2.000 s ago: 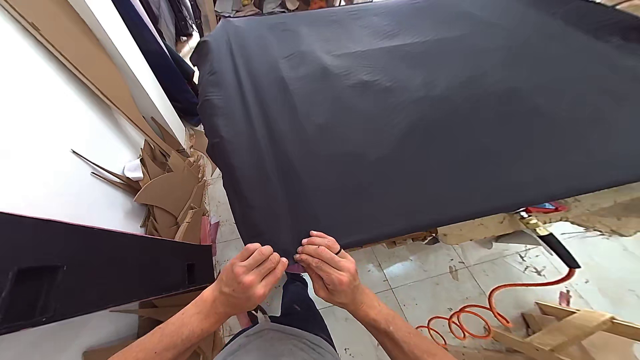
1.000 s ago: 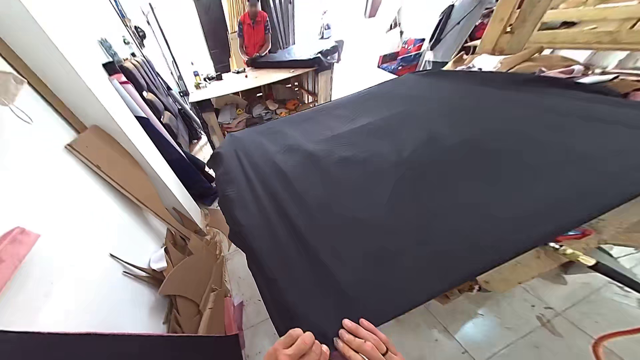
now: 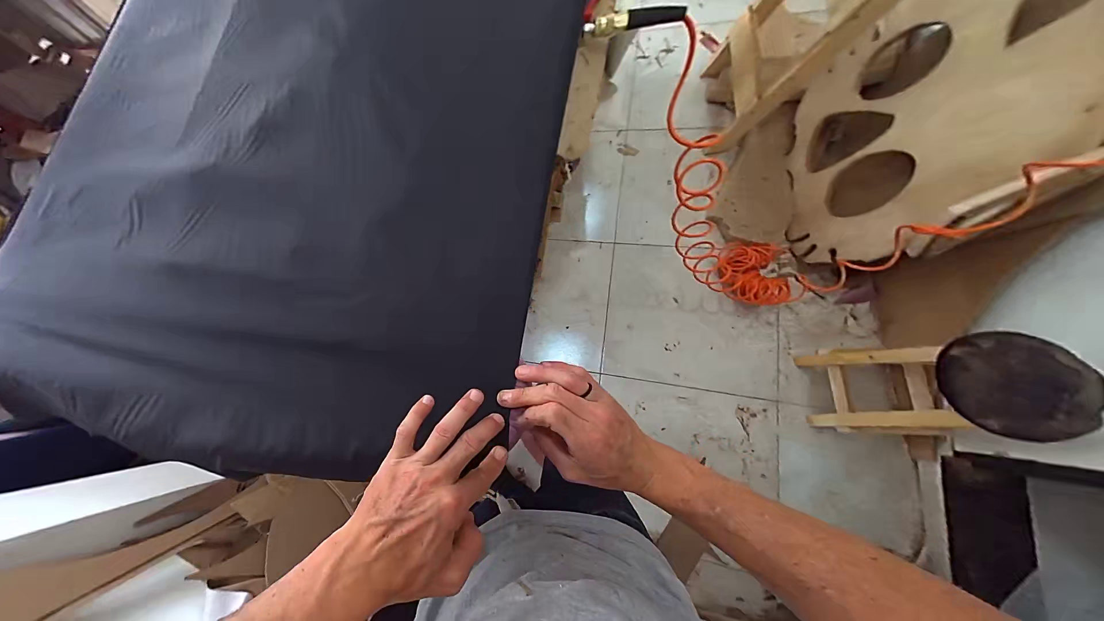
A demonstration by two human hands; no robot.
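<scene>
Dark fabric point(image 3: 345, 216) covers a large flat piece that fills the left and upper middle of the view. My left hand point(image 3: 440, 500) lies with spread fingers on this cover, close to its near right corner. At the right edge of that corner, my right hand point(image 3: 573, 423), wearing a dark ring, has its fingertips pinched on the edge of the fabric. A bit of pinkish material shows under the right fingers. What lies beneath the cover is hidden.
An orange coiled air hose point(image 3: 755, 272) hangs and lies over the tiled floor point(image 3: 681, 319). Plywood with oval cutouts point(image 3: 940, 112) stands at the upper right, above a wooden stool with a dark round seat point(image 3: 1018, 385). Cardboard scraps point(image 3: 302, 526) lie at the lower left.
The view has swung strongly toward the right side of the covered piece. My left hand, earlier closed up at the corner, now rests spread on the fabric.
</scene>
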